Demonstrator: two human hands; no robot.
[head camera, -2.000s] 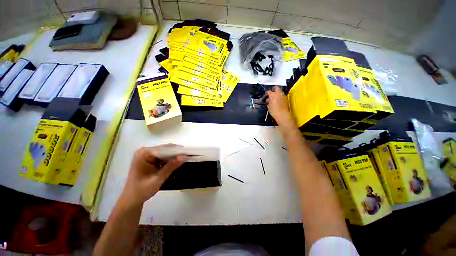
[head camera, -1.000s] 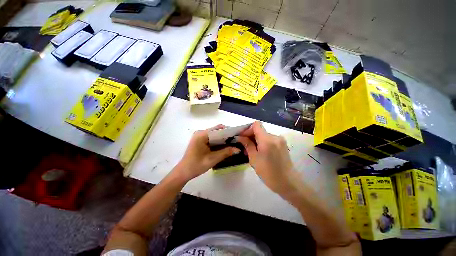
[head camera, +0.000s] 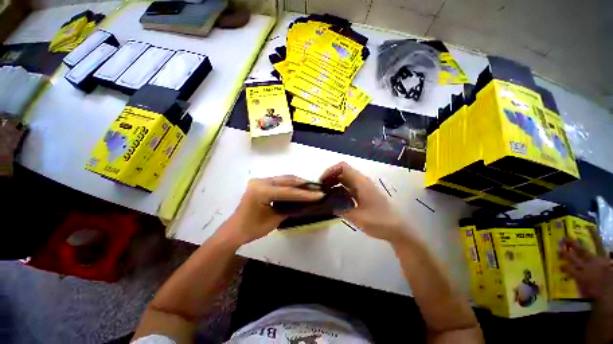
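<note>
A retail box (head camera: 312, 216) lies between my hands near the table's front edge, its black side towards me and a thin strip of yellow along its lower edge. My left hand (head camera: 259, 205) holds its left end, with the fingers over the top. My right hand (head camera: 359, 205) holds its right end, with thumb and fingers bent at the upper edge. The fingers hide most of the box's mouth and flap. I cannot tell whether a hanger is in it.
Flat cartons (head camera: 319, 77), a single yellow box (head camera: 269, 114) and a bag of hangers (head camera: 407, 74) lie behind. Stacked open cartons (head camera: 497, 134) and finished boxes (head camera: 514, 269) stand at right. Another person's hand (head camera: 583, 265) is at the far right. Inner tray boxes (head camera: 151, 67) are at left.
Since two seconds ago my right hand has come from the black strip to the box. The pale grey flap has gone from sight under my fingers. Another person's hand has appeared at right.
</note>
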